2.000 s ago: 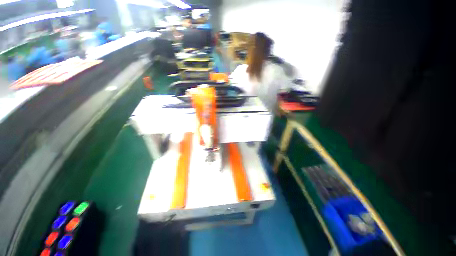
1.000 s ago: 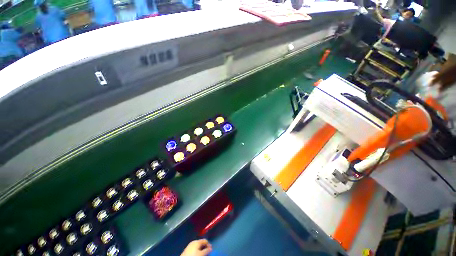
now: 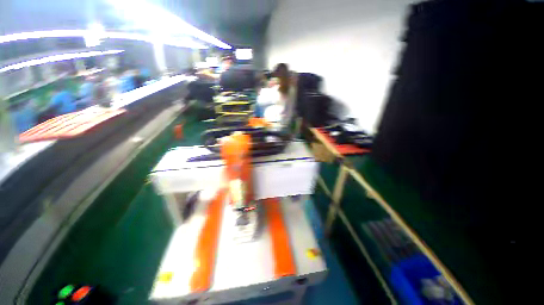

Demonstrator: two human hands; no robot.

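Neither of my hands is in the picture. At the bottom left edge, the corner of a dark tray stack (image 3: 98,296) shows on the green bench (image 3: 128,238), cut off by the frame. A green glowing disc (image 3: 66,291) and a red-orange glowing disc (image 3: 81,293) lie at its top. In front of me stands the white machine (image 3: 241,262) with two orange strips. The orange robot arm (image 3: 237,161) is mounted on it and points down towards me. The picture is blurred.
A grey raised housing (image 3: 89,155) runs along the left, with a red-striped panel (image 3: 71,125) on top. A person in white (image 3: 275,98) is beyond the machine. At right are a wooden-coloured rail (image 3: 388,208), a blue bin (image 3: 414,277), a red tray (image 3: 352,149) and a black curtain-like surface (image 3: 471,149).
The view has swung right and up from the bench trays to the machine. The hand seen at the bottom one second ago, the unlit units and the small-parts tray are out of view.
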